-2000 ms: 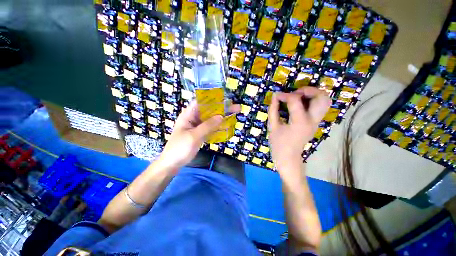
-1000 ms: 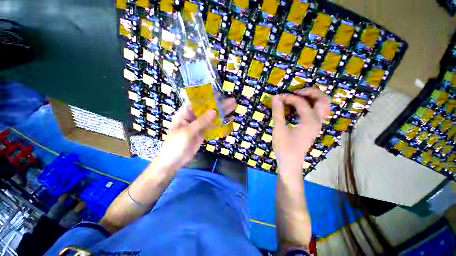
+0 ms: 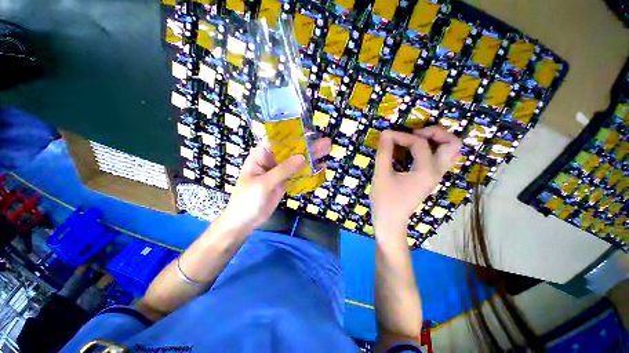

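My left hand (image 3: 265, 183) holds an amber tape sheet (image 3: 286, 140) with a pale bare liner above it and a long clear plastic film reaching up over the boards. Below lies a black tray (image 3: 560, 69) with tight rows of small circuit boards (image 3: 348, 127). The boards toward the top and right bear amber tape; those toward the lower left show pale squares. My right hand (image 3: 412, 169) is over the tray's right part, its thumb and index fingertips together. Whether a tape piece is between them cannot be told.
Another tray of taped boards (image 3: 586, 165) lies at the right on tan cardboard (image 3: 476, 238). A carton (image 3: 124, 169) with white parts is at the left beside a white bundle (image 3: 200, 200). Dark strands (image 3: 479, 276) hang near my right forearm. Blue bins (image 3: 141, 265) stand lower left.
The tray has shifted to the right in the view since the first frame. Both hands stay in nearly the same places, my left still holding the tape sheet.
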